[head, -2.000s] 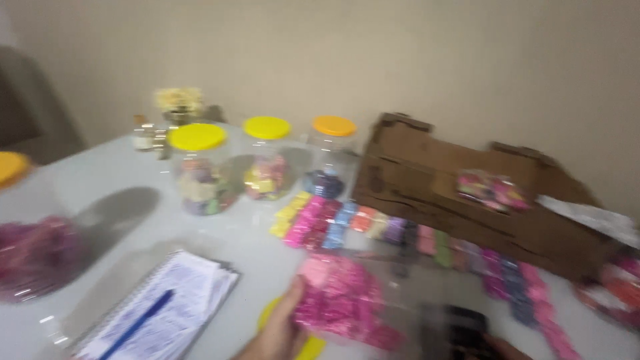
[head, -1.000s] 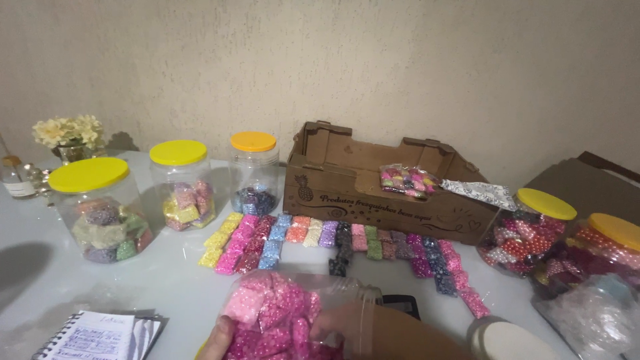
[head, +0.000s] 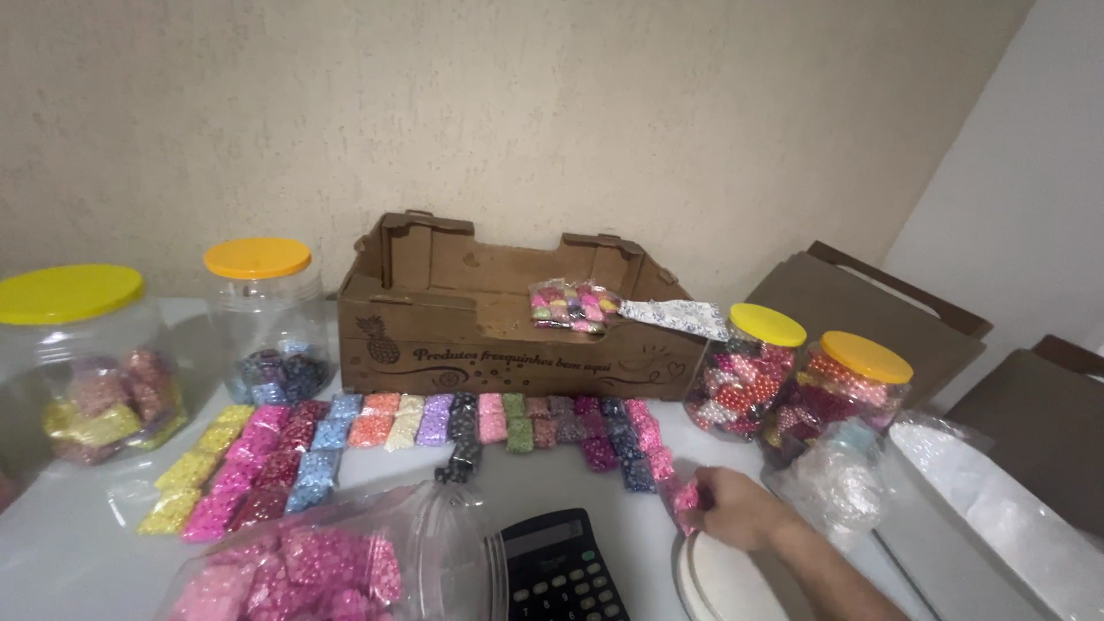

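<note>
My right hand pinches a small clear packet of pink beads at the near end of the rightmost pink row, just above a round white lid. A lidless clear plastic jar lies on its side at the bottom left, its mouth to the right, holding pink bead packets. My left hand is out of view. Rows of bead packets run across the table, among them yellow, magenta, light blue and black ones.
A black calculator lies between jar and lid. Behind the rows stands a cardboard box with a bag of mixed packets. Lidded jars stand left and right, by crumpled clear plastic and a white sheet.
The right hand, inside the jar's mouth a second ago, is now at the rightmost pink row with a packet. The left hand has gone out of view. The view has swung right.
</note>
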